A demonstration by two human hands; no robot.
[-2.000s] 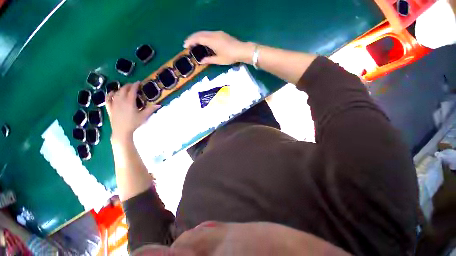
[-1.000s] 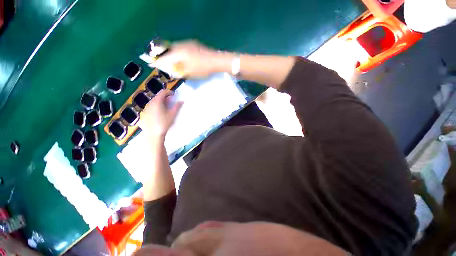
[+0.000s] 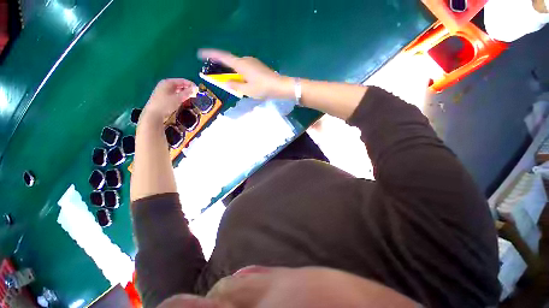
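Observation:
The orange-tan holding jig (image 3: pixel 213 112) lies slanted on the green bench, with black-screened watch bodies (image 3: pixel 188 118) in its recesses. My left arm and hand hide part of it. My left hand (image 3: pixel 168 98) is over the upper part of the jig, fingertips close together beside the uppermost watch body (image 3: pixel 204 101). A small pale glint shows at the fingertips; whether they grip film is unclear. My right hand (image 3: pixel 251 77), slightly blurred, holds a yellow and black scraper card (image 3: pixel 226 77) just above and right of the jig's upper end.
Loose watch bodies (image 3: pixel 112 177) stand grouped left of the jig. White sheets (image 3: pixel 235 150) lie between the jig and my body. A white strip (image 3: pixel 90 231) lies at lower left. An orange stool (image 3: pixel 481 45) and a red tray (image 3: pixel 442 9) are at upper right.
My right hand has picked up the scraper card from the white sheets. My left hand has moved from the jig's lower end, via its near side, to its upper end. The jig's lower end has swung down.

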